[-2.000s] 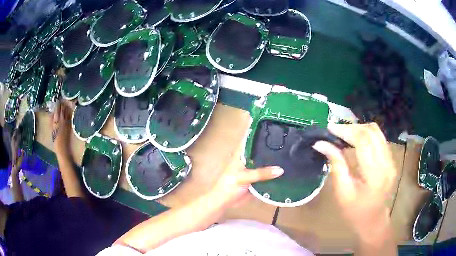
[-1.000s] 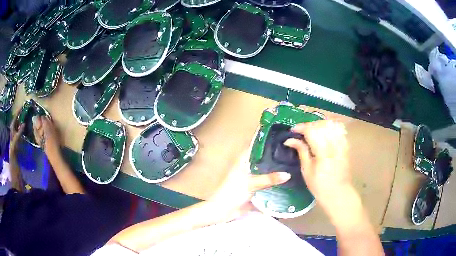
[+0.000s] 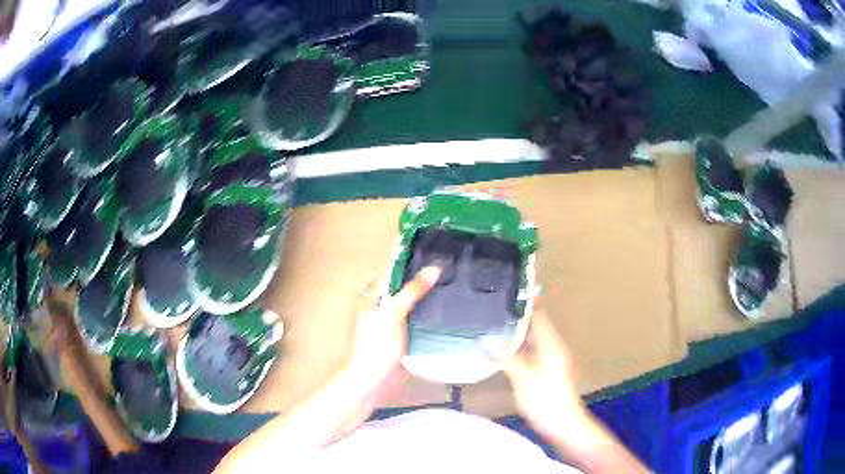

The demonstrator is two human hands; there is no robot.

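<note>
A green housing (image 3: 466, 218) with a dark recessed panel and a pale rounded rim is between my two hands, over the cardboard. My left hand (image 3: 389, 324) grips its left side, the thumb reaching over onto the dark panel. My right hand (image 3: 537, 356) holds its lower right edge, fingers mostly hidden by the housing. Faint dark shapes show in the upper part of the recess; blur hides whether they are loose pads or moulded outlines.
Overlapping housings (image 3: 236, 245) fill the left. Tan cardboard (image 3: 602, 268) lies under my work. A pile of black pads (image 3: 588, 88) lies beyond a pale strip (image 3: 417, 157). Several housings (image 3: 757, 268) lie at right. A blue crate (image 3: 815, 417) is lower right. Another person's arm (image 3: 83, 370) is at far left.
The view has turned right. My right hand has left the panel and moved to the housing's lower right edge. The pinched black piece is no longer seen in its fingers.
</note>
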